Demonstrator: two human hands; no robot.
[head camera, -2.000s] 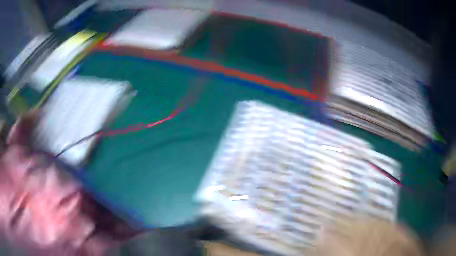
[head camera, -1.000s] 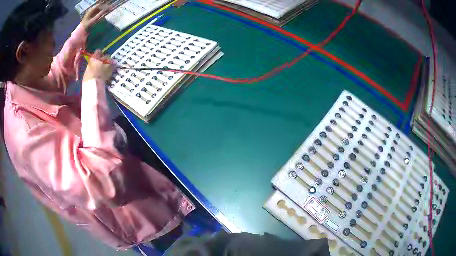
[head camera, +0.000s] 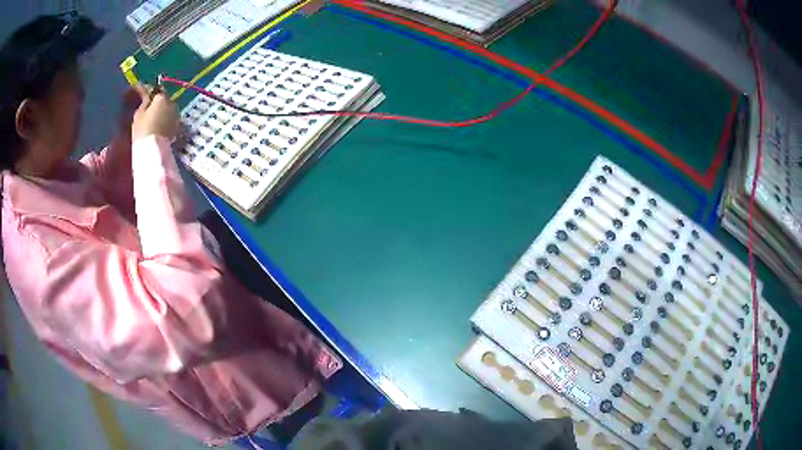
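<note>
Neither of my hands is in the picture. A white foam parts tray (head camera: 642, 303) lies at the lower right, with rows of dumbbell-shaped slots and dark round components at many slot ends. A white label with reddish marks (head camera: 554, 365) is at its near left edge. A lower foam tray (head camera: 503, 376) sticks out beneath it, with empty tan slots. A red lead (head camera: 754, 264) hangs down across the right part of the upper tray. A grey-green sleeve or cloth (head camera: 440, 431) shows at the bottom edge.
A person in a pink smock (head camera: 132, 290) works at the left beside a tray stack (head camera: 290, 119). Another red lead (head camera: 440, 123) runs to that person's hands. A tall tray stack (head camera: 774, 193) stands at the right edge, and another tray stack (head camera: 466, 13) at the rear. Red tape (head camera: 616, 123) crosses the green mat.
The blurred view of two seconds ago has turned left and steadied. A tan blurred shape at its lower right is gone. Since one second ago, the neighbour's hands have drawn back from the tray.
</note>
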